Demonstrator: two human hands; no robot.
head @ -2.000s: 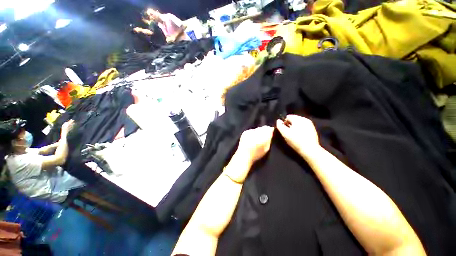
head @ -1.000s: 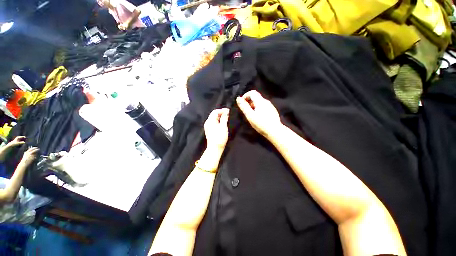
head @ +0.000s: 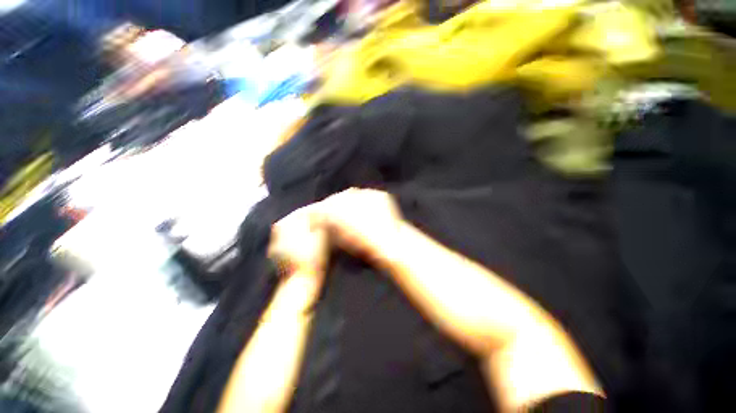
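Note:
A black suit jacket (head: 403, 323) lies in front of me and fills the middle of the blurred head view. My left hand (head: 297, 238) and my right hand (head: 355, 216) are close together at the upper front of the jacket and seem to touch. The fingers look curled in at the cloth. The blur hides the fingertips and whether they pinch the cloth or anything else. The collar area above the hands is smeared dark.
A white table (head: 121, 339) runs along the left, with a blurred dark bottle (head: 198, 270) on it. Mustard-yellow garments (head: 460, 48) lie beyond the jacket. A light blue bag (head: 270, 87) is at the upper left. More black cloth (head: 678, 266) lies at the right.
The view has shifted and blurred, so the jacket appears further left. My hands, a little apart one second ago, are now together. The front button no longer shows clearly.

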